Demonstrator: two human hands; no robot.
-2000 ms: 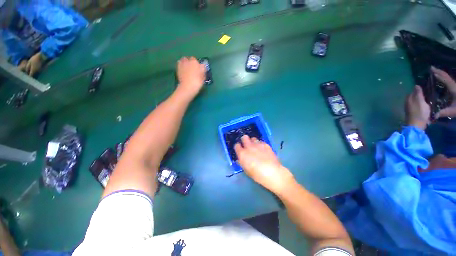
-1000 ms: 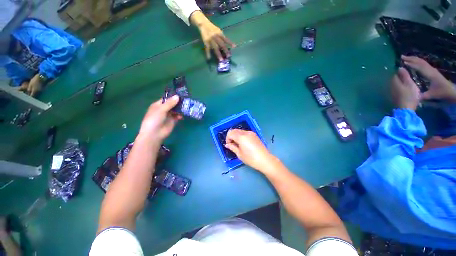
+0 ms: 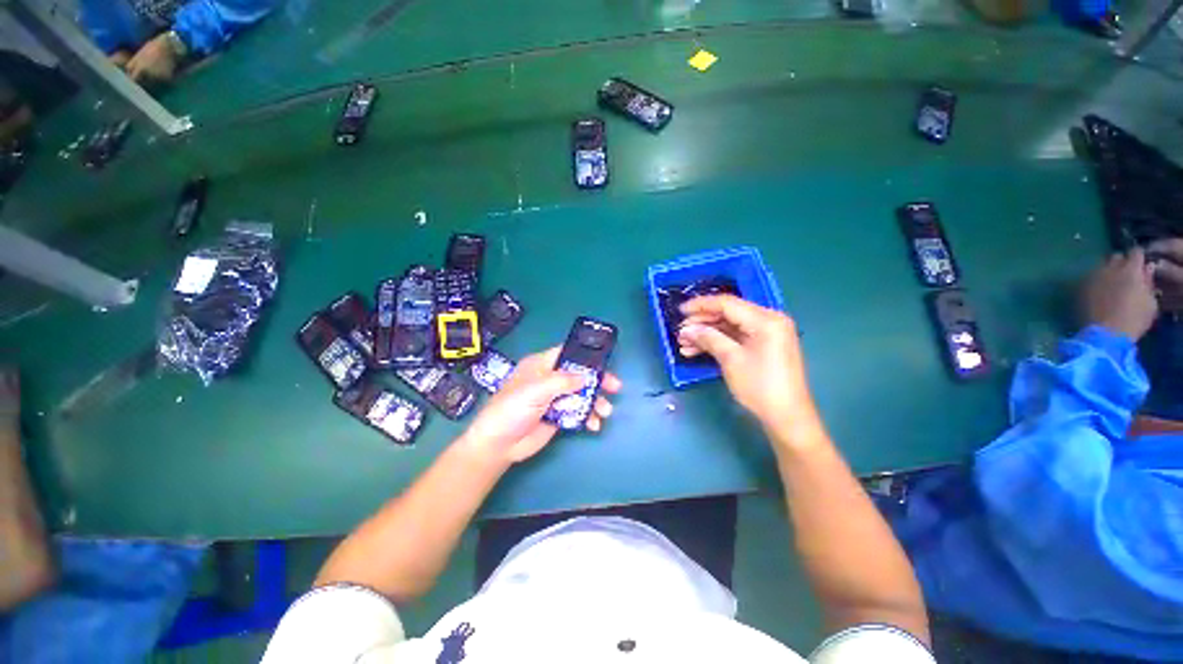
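My left hand (image 3: 525, 405) holds a part-built phone (image 3: 583, 363) upright in its fingers, dark rounded end away from me, silvery-blue inner area toward me. My right hand (image 3: 746, 344) is over the blue parts bin (image 3: 754, 258), thumb and fingertips bent together above the heap of small black parts (image 3: 690, 288). Whether a part is between the fingertips cannot be made out. The cluster of waiting phones (image 3: 413, 311) lies left of my left hand, with the yellow-framed phone (image 3: 458, 335) on it.
Bagged parts (image 3: 218, 305) lie far left. Single phones lie beyond on the green bench (image 3: 519, 499), such as one phone (image 3: 590, 152). Two neighbour's phones (image 3: 928, 244) lie right of the bin. Blue-sleeved people (image 3: 1083, 454) are at the right and far left. Metal posts (image 3: 65, 266) stand left.
My left hand has brought its phone back toward me, beside the bin. My right hand stays at the bin, its fingertips now more visible. The far person's reaching hand is gone. The view has shifted.
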